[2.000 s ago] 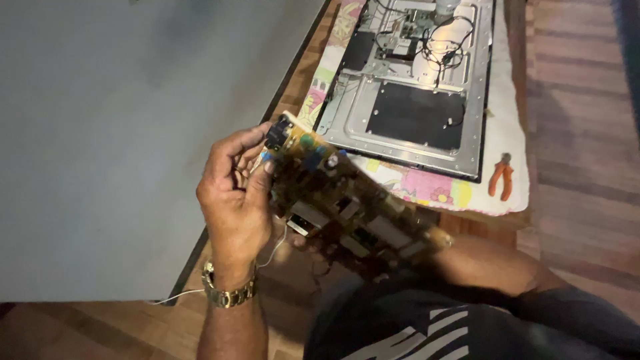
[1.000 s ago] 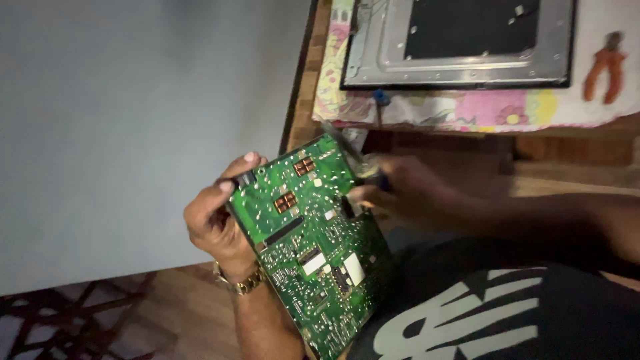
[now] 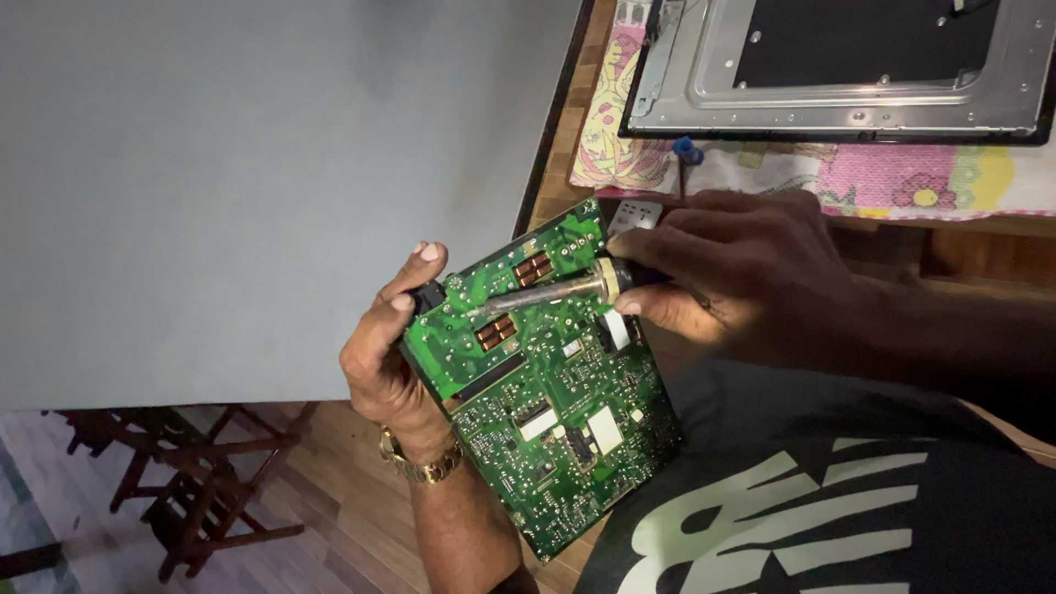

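Observation:
A green printed circuit board (image 3: 553,388) is tilted in front of me, its solder side facing up. My left hand (image 3: 400,363) grips it by the upper left edge, beside a black connector (image 3: 428,298); a gold-coloured watch is on that wrist. In my right hand (image 3: 734,264) is a soldering iron (image 3: 549,292), its metal barrel lying across the upper part of the board. The tip is at or just above the solder joints near the left edge; whether it touches cannot be told. My right fingers hide the iron's handle.
A metal-backed panel (image 3: 858,115) lies on a patterned cloth (image 3: 874,177) at the upper right, with a blue-handled screwdriver (image 3: 686,151) by its edge. A large grey panel (image 3: 247,198) fills the left. Wooden folding furniture (image 3: 198,487) stands at the lower left.
The board's component side showed two seconds ago; now its green solder side faces up. My right hand has moved over the board with the soldering iron. The view has shifted, and the orange-handled pliers are out of frame.

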